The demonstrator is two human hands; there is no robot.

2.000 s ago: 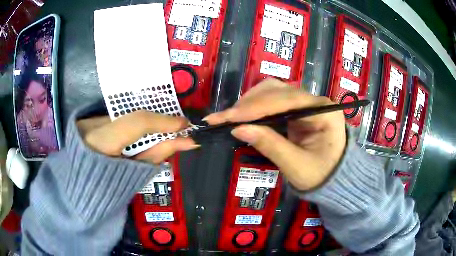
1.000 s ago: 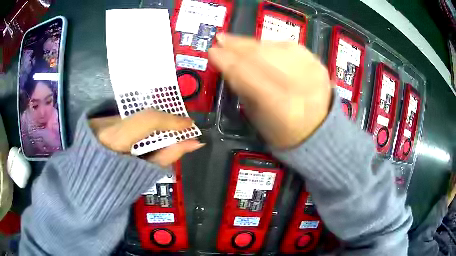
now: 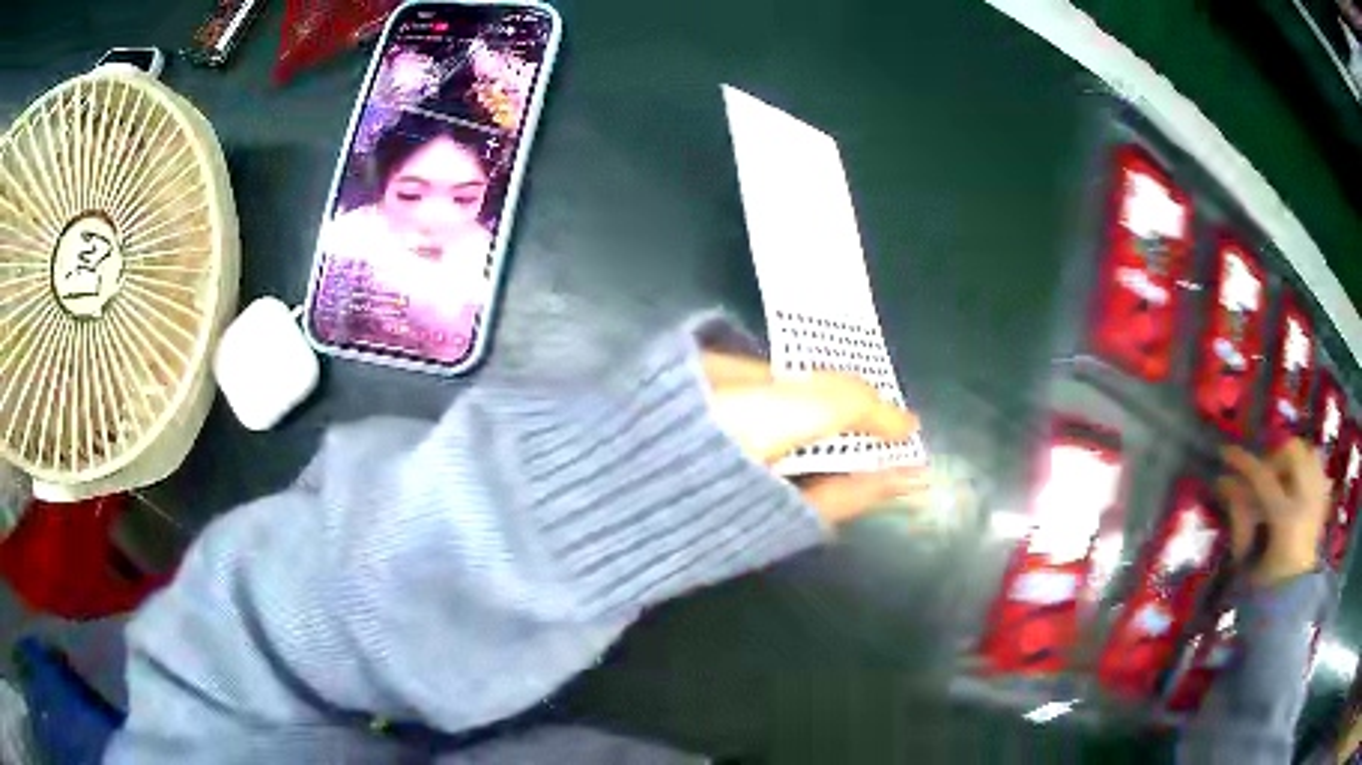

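My left hand [image 3: 822,426] holds the dot label sheet [image 3: 814,224] by its lower, dotted end, near the middle of the view. The sheet's blank white end points up and away. My right hand [image 3: 1282,501] is small and blurred at the far right, over the blister tray [image 3: 1031,404] of red phone units [image 3: 1143,262]. Its fingers look spread, but whether it holds the tweezers or the tray cannot be told. The units show white labels and are blurred.
A smartphone [image 3: 426,194] playing a video lies at the upper left, with a small white rounded square [image 3: 266,363] at its corner. A cream desk fan [image 3: 112,284] stands at the far left. Red film [image 3: 329,30] lies at the top left. A white strip [image 3: 1195,120] borders the dark green work surface.
The view has swung left, bringing in the fan. The tray with red units now lies far right, away from my left hand. My right hand has moved far right; my left still holds the sheet.
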